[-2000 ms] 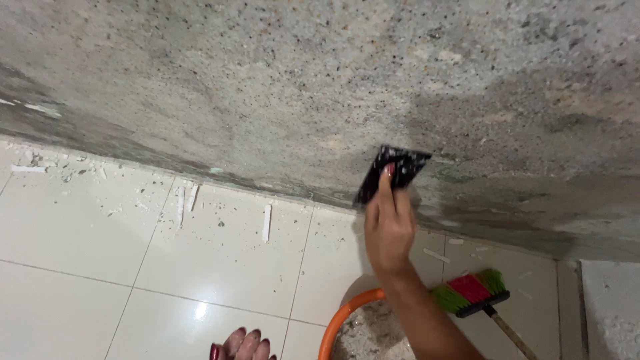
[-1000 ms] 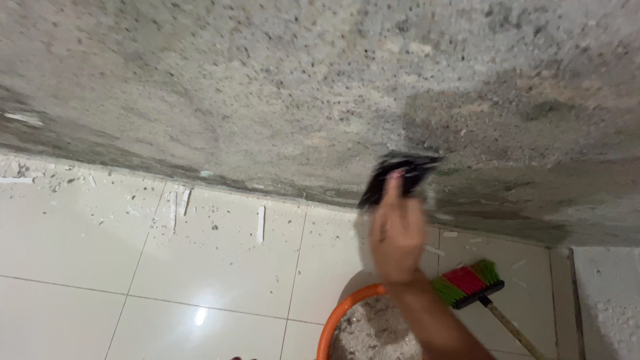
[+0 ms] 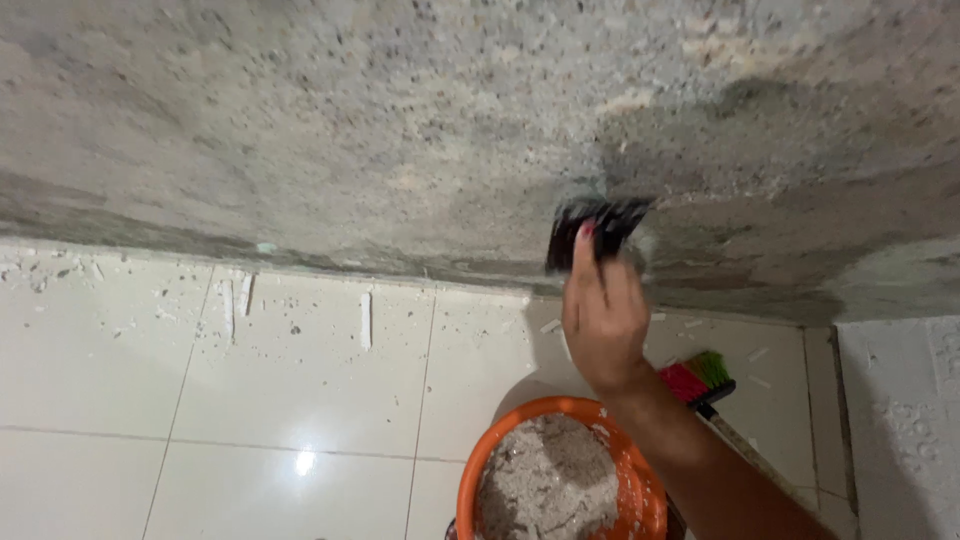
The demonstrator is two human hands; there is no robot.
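My right hand (image 3: 606, 319) grips a black flat scraper (image 3: 589, 232), blurred, with the index finger laid along its face. The blade lies against the lower part of a rough, speckled plaster wall (image 3: 420, 142), just above the floor. Below my right hand is an orange plastic basin (image 3: 472, 469) holding a lumpy, greyish-white wet mix (image 3: 547, 480). My left hand cannot be made out; only small dark parts show at the bottom edge beside the basin.
A broom (image 3: 694, 379) with red and green bristles lies at the right, partly behind my forearm. White strips (image 3: 366, 321) and crumbs are scattered over the cream floor tiles (image 3: 307, 390) along the wall's foot. A white textured surface (image 3: 915, 420) stands at the far right.
Fingers of my left hand, seen at the bottom edge two seconds ago, have dropped out of view. My right hand keeps hold of the scraper at the wall's lower part.
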